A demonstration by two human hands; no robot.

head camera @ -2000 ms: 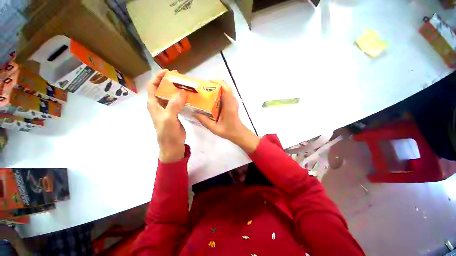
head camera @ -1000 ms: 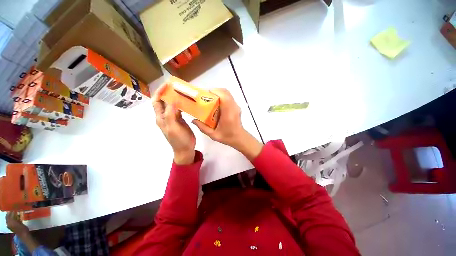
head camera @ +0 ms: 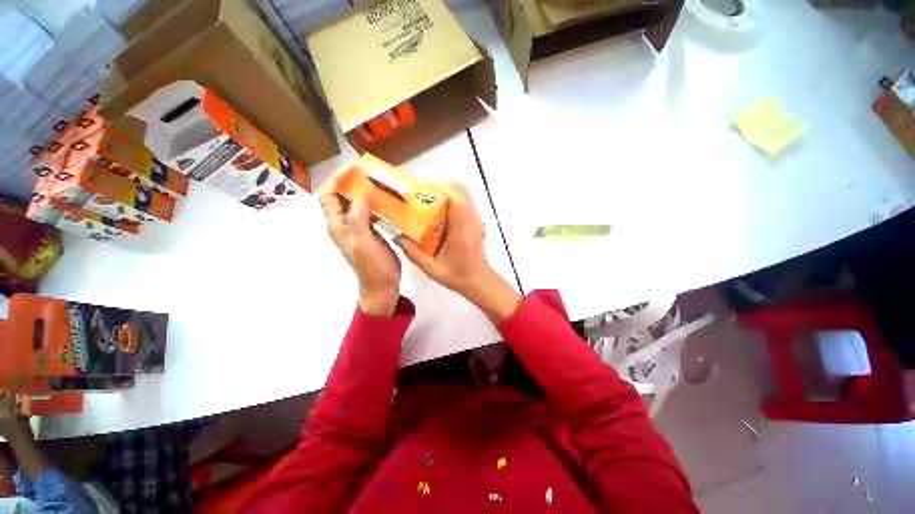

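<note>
A retail box (head camera: 403,206) with an orange top and a dark slot is held above the white table, in front of the open brown carton. My left hand (head camera: 363,241) grips its left end, with fingers at the near side. My right hand (head camera: 459,241) holds its right end. The box is tilted, its top facing up towards me. Its underside and far face are hidden. The shipping carton (head camera: 401,60) lies with its opening towards me and some orange boxes inside.
Stacked retail boxes (head camera: 105,181) and a larger orange-white box (head camera: 226,151) stand at the left. More black-orange boxes (head camera: 115,341) lie near left, beside another person's arm (head camera: 30,452). A sticky note (head camera: 770,126), yellow-green strip (head camera: 574,231) and white roll (head camera: 718,10) lie right. A red stool (head camera: 833,361) stands on the floor.
The view has shifted a little. The box stays in both hands; its top is tilted more than at first. My left thumb has moved off the slot area towards the near edge.
</note>
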